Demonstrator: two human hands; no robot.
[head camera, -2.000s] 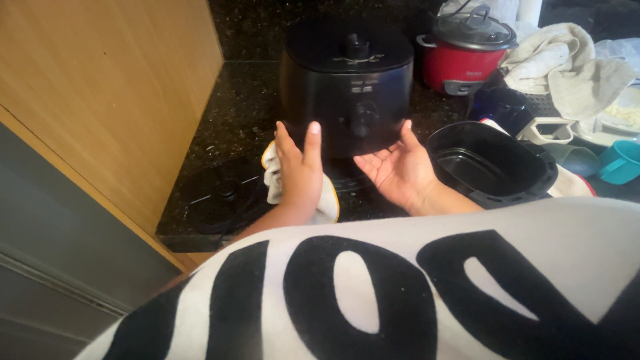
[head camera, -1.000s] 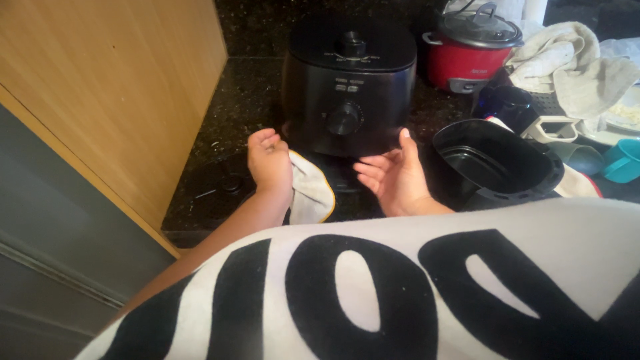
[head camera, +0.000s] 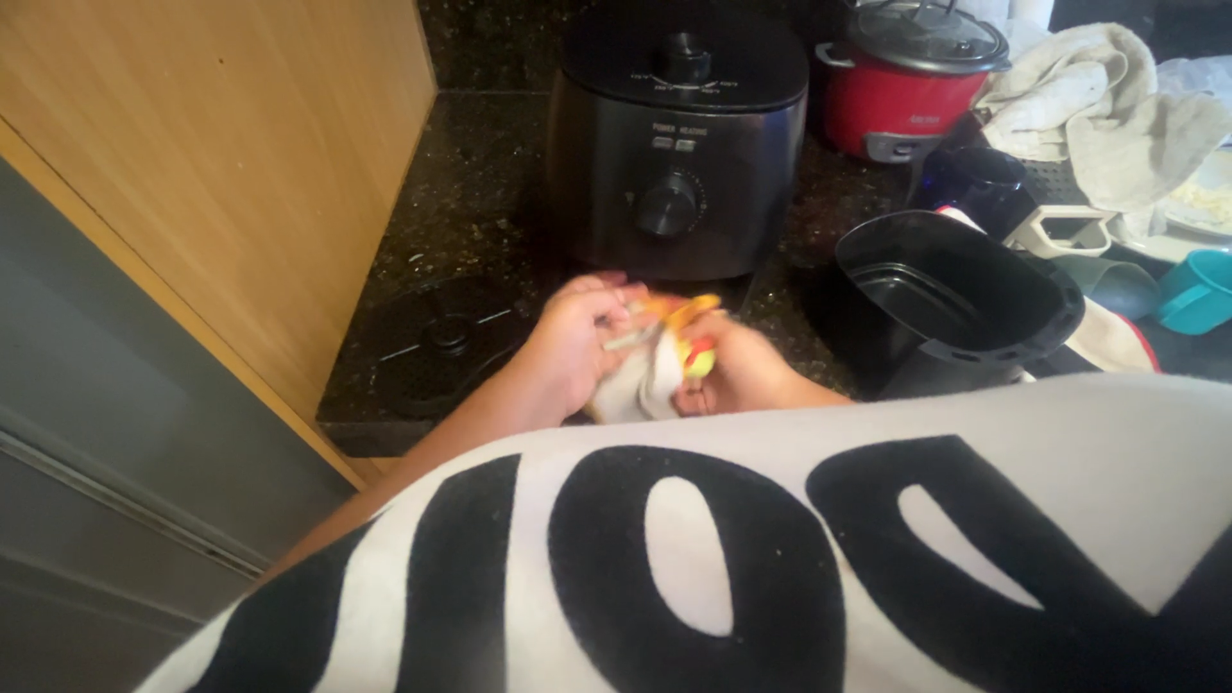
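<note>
Both hands grip a white cloth (head camera: 637, 385) with an orange edge and a red and yellow patch, just in front of the black air fryer (head camera: 679, 164). My left hand (head camera: 576, 337) holds the cloth's left side, and my right hand (head camera: 736, 361) has its right side; motion blurs the fingers. The air fryer stands upright on the dark speckled counter, its front dial facing me. To the right sits its black drawer (head camera: 953, 284), whose visible inside holds nothing. A round black perforated plate (head camera: 445, 332) lies flat on the counter to the left.
Behind at right are a red rice cooker (head camera: 905, 96) with a glass lid, a dark blue cup (head camera: 972, 188), a beige cloth (head camera: 1068, 96) and a teal mug (head camera: 1198, 289). A wooden panel (head camera: 231, 125) borders the counter on the left, near its front edge (head camera: 366, 438).
My right hand has left the air fryer's lower side and come onto the cloth, which only my left hand held a second ago. The cloth is now bunched between both hands.
</note>
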